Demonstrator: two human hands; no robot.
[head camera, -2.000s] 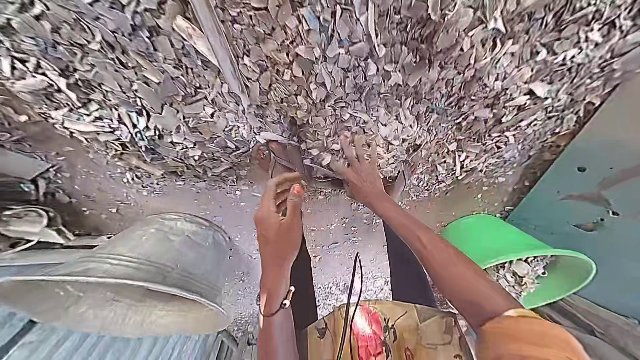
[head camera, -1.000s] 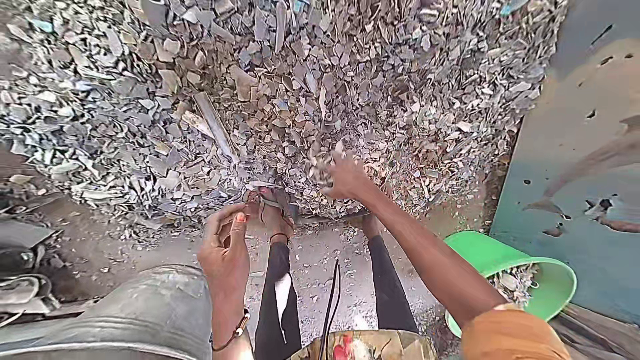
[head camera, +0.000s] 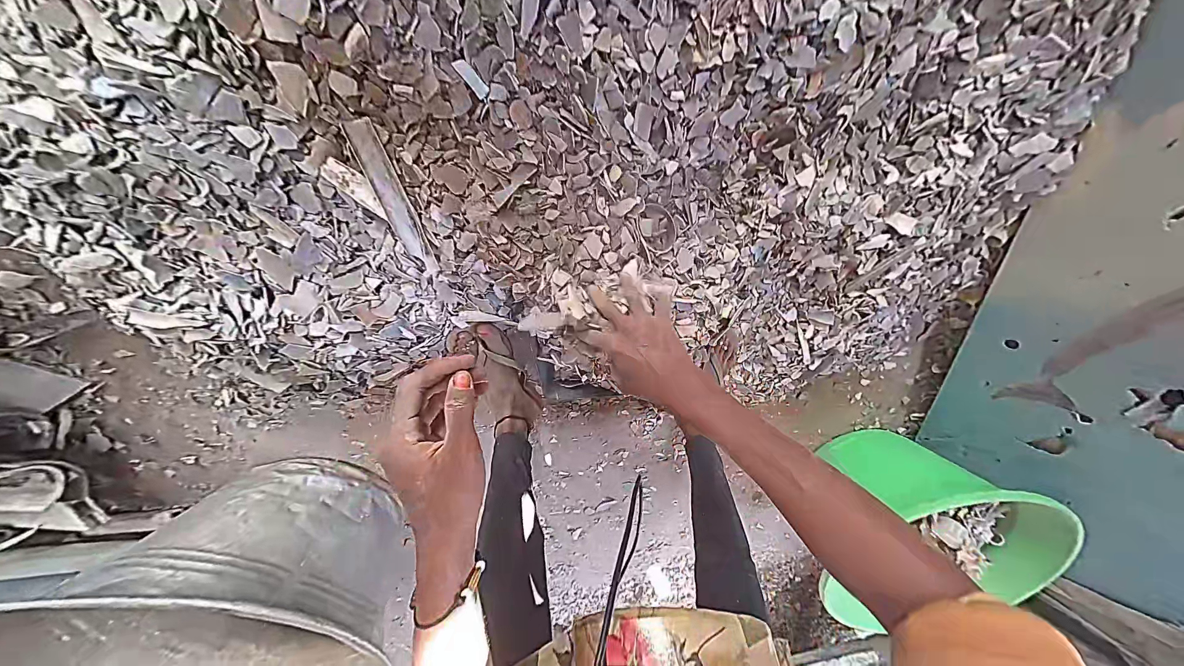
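Observation:
My right hand (head camera: 638, 347) reaches down into a large pile of broken flat flakes (head camera: 758, 166), its fingers spread on pale pieces that look blurred; whether it grips any cannot be told. My left hand (head camera: 439, 412) hovers near the pile's lower edge, above and beside my sandalled foot (head camera: 502, 375). Its fingers are bent with thumb and forefinger close together; anything between them is not plain. Part of a dark object (head camera: 564, 384) shows between my feet, partly under the flakes. A long flat strip (head camera: 384, 190) lies on the pile, up from my left hand.
A large grey metal tub (head camera: 268, 536) stands at the lower left. At the lower right a green plastic bucket (head camera: 897, 472) leans on its side with flakes in it, beside a blue-grey painted panel (head camera: 1045, 370). Scrap pieces (head camera: 37, 490) lie at the left edge.
My right hand remains at the near edge of the pile, moving among the flakes. My left hand stays raised, its fingers still bent. The view has shifted noticeably.

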